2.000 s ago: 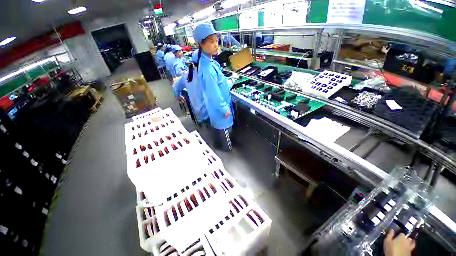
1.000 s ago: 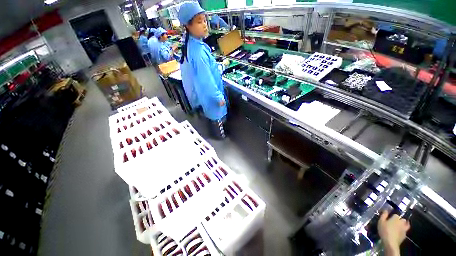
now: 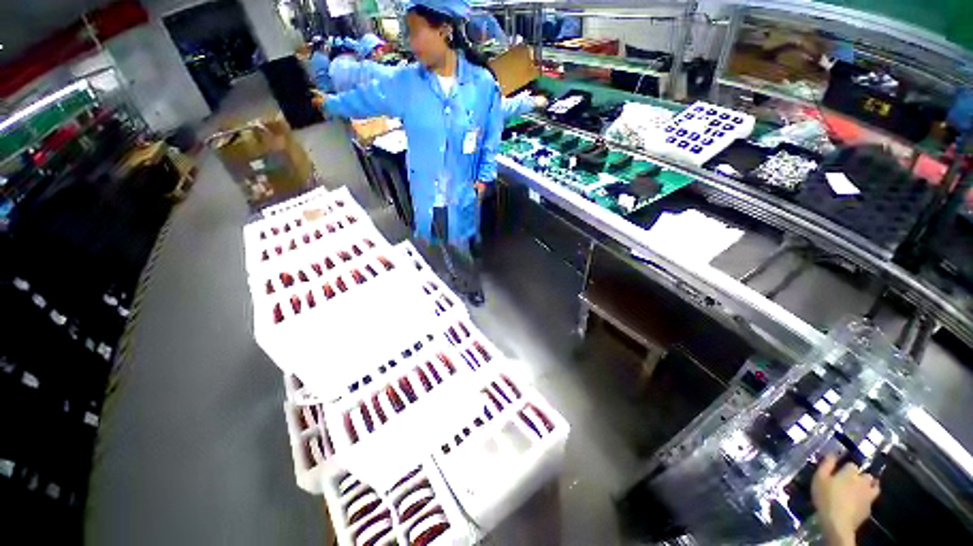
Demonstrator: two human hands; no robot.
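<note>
A clear plastic blister tray (image 3: pixel 747 443) with rows of black blocks with white labels is at the lower right, beside the line's metal rail. My right hand (image 3: pixel 845 495) is over the tray's near right part, with fingertips at a black block. Whether the fingers grip the block or only touch it cannot be told. My left hand is not in view.
White foam trays of red-brown toroids (image 3: pixel 400 395) stand stacked at centre. A person in blue smock (image 3: pixel 443 139) stands beyond them. The line holds green circuit boards (image 3: pixel 581 160); a shelf holds a white foam tray (image 3: pixel 706 130). A carton (image 3: pixel 267 160) stands farther back.
The person in blue has turned toward the camera and now has one arm stretched out to the left. My right hand appears higher than two seconds ago and stays at the blister tray.
</note>
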